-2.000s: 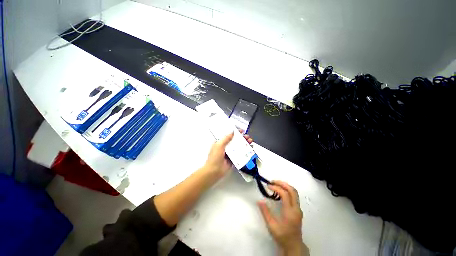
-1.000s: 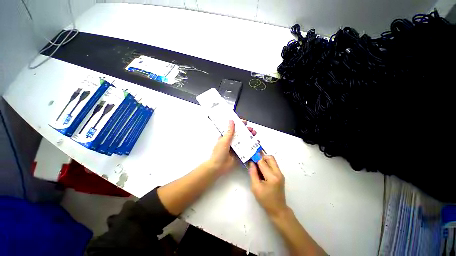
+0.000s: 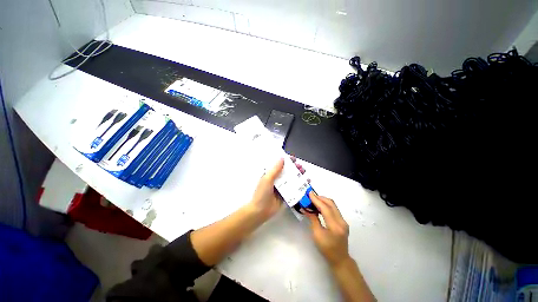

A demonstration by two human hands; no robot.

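A slim white retail box [image 3: 266, 154] is held slantwise above the tabletop, its far end up and left, its near end toward my right hand. My left hand [image 3: 270, 190] is closed around the box's middle, thumb on top and fingertips at the far side. My right hand [image 3: 329, 227] has its fingertips at the near end, at a blue end flap [image 3: 307, 199]. A bit of black cable [image 3: 305, 207] shows in the box opening beside the fingers; the rest of it is hidden.
Packed boxes [image 3: 154, 154] stand in two rows at left. A huge black cable pile [image 3: 436, 141] is at right, above a row of flat boxes [image 3: 472, 268]. A dark smartphone [image 3: 279, 125] and a white-and-blue packet [image 3: 197, 94] lie on the black strip [image 3: 135, 72].
The cable loop that hung out of the box near end is now mostly out of sight. My right hand has come up to that end and stays at the blue flap.
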